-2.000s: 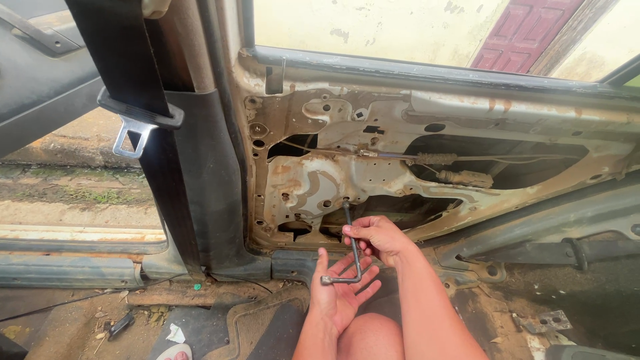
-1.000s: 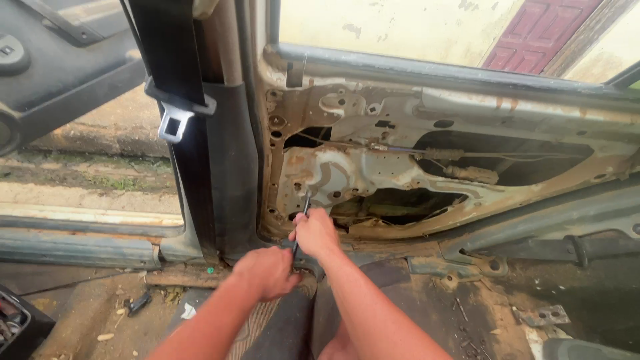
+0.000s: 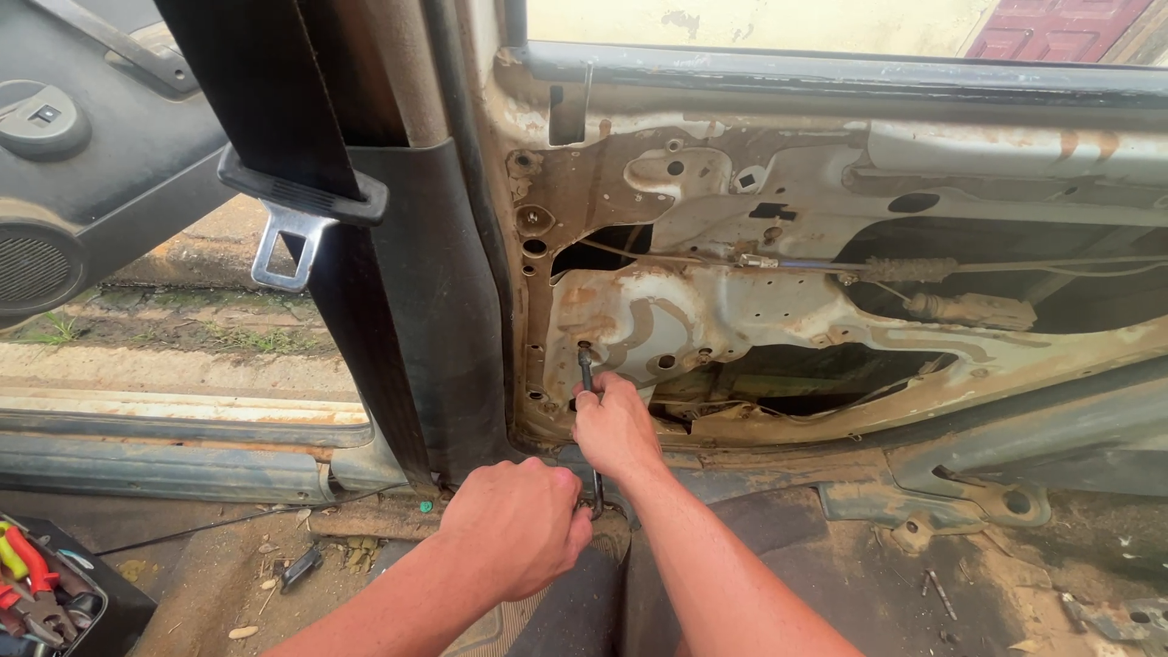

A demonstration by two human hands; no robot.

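Observation:
An L-shaped socket wrench [image 3: 586,365] of dark metal points away from me, its tip at a small hole in the lower left part of the bare metal door panel [image 3: 611,310]. My right hand [image 3: 618,427] is closed around the shaft a little behind the tip. Around the bent end nearer to me, my left hand [image 3: 518,520] is closed, hiding most of that end. Whether a bolt sits in the socket is hidden. A lock rod [image 3: 821,265] runs across the panel above.
A seat belt [image 3: 365,301] with its metal buckle tongue [image 3: 287,246] hangs at left. A black box [image 3: 123,598] holding pliers [image 3: 32,557] stands at lower left. Debris and a small black part [image 3: 301,568] lie on the dirty floor. A metal bracket [image 3: 922,511] is at right.
Two seconds ago my left hand was open under the wrench's bent end; now it is closed on it. The wrench tip has moved left to another spot on the panel.

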